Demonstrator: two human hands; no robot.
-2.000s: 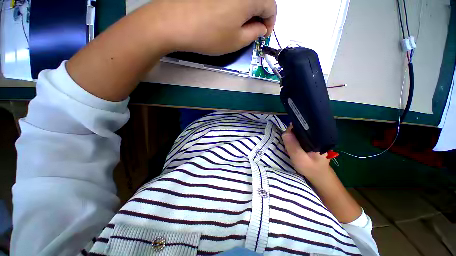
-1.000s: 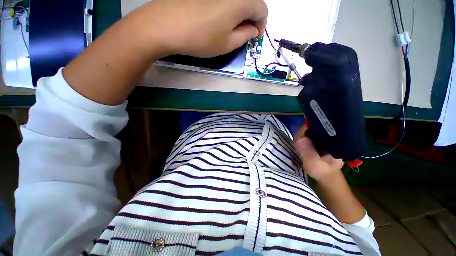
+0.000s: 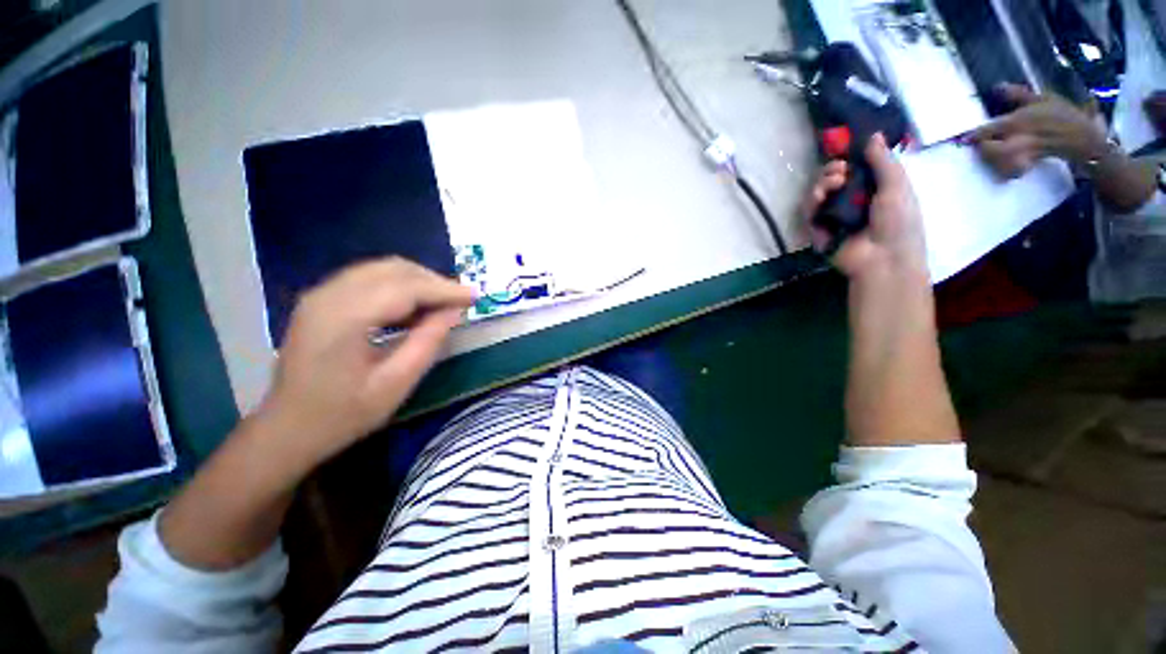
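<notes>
The tablet assembly lies on the beige mat, with a dark panel (image 3: 352,211) on its left and a white half (image 3: 512,166) on its right. A small green circuit board (image 3: 471,266) sits at the near edge by their boundary, with thin wires; one dark wire sticks out to the right. My left hand (image 3: 365,339) is over the slab's near edge, fingertips at the board; whether they pinch anything is unclear. My right hand (image 3: 870,217) grips the black soldering gun (image 3: 850,109) with a red trigger, raised at the right, its tip away from the board.
Two more tablet assemblies (image 3: 83,153) lie at the far left. A black cable with a white connector (image 3: 719,151) runs across the mat to its near edge. At the right, another person's hand (image 3: 1042,134) is by another opened unit (image 3: 921,70) and white paper (image 3: 978,205).
The view has shifted, showing more of the bench. My right hand has moved the gun away from the board to the far right. My left hand has drawn back towards the slab's near edge.
</notes>
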